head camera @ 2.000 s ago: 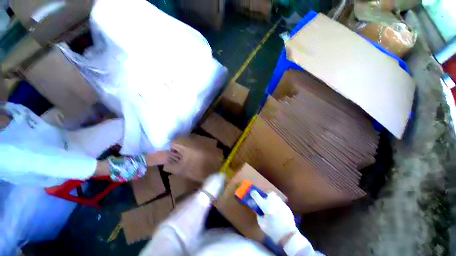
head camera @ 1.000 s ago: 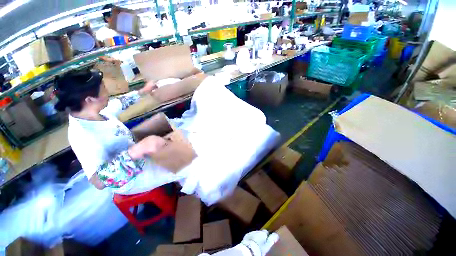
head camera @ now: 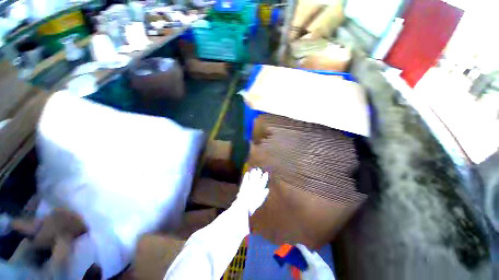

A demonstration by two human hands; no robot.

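Note:
My left hand (head camera: 254, 188), in a white glove, is at the left edge of the leaning stack of flat cartons (head camera: 312, 156). Its fingers are extended and slightly apart, and no grip on a sheet shows. My right hand (head camera: 317, 267), in a white glove and cut off by the bottom edge, holds the blue and orange-red tape gun (head camera: 291, 258). The tape gun is above the blue-grey work surface (head camera: 262, 262), in front of the stack. The image is blurred.
A yellow crate (head camera: 236, 262) stands left of the work surface. Brown boxes (head camera: 213, 192) and a large white bundle (head camera: 117, 175) are at left, with a person's hand (head camera: 27, 225). A pale cardboard sheet (head camera: 309, 98) covers the blue crate (head camera: 249, 117). A stained wall (head camera: 407, 191) is at right.
The view has swung right, away from the seated person. The small carton in front of me no longer shows. My left hand is now farther up beside the stack; my right hand is back in view.

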